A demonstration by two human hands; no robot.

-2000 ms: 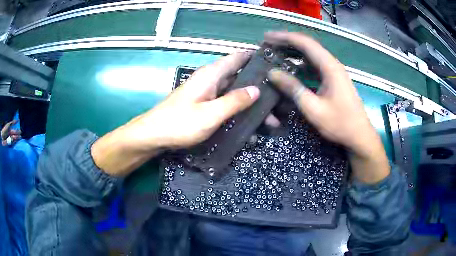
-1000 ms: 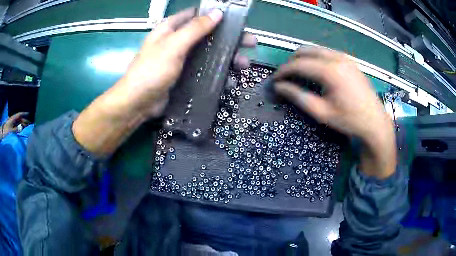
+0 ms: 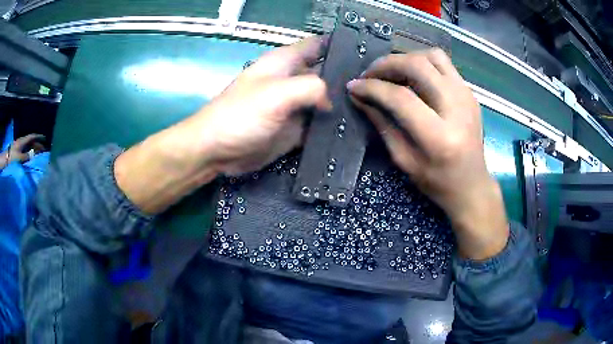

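Observation:
A long dark grey block [image 3: 331,144] with shiny fasteners along its face and rings at its corners is held tilted above the tray. My left hand [image 3: 269,111] grips its left edge. My right hand [image 3: 427,121] is over its right side, thumb and fingertips pinched together at the middle of the face; whether a nut is between them cannot be seen. Many small shiny nuts [image 3: 363,235] lie loose in the black parts tray [image 3: 336,285] below the block.
A green conveyor [image 3: 134,13] with pale rails runs beyond the green bench [image 3: 94,107]. A narrow strip with holes [image 3: 529,195] lies to the right. A red object [image 3: 420,5] is at the top. Another person's hand [image 3: 25,146] and blue sleeve show at the left edge.
The block has turned its face toward me and moved right and slightly down. My right hand has come from over the nuts onto the block's face. My left hand has shifted right along with the block.

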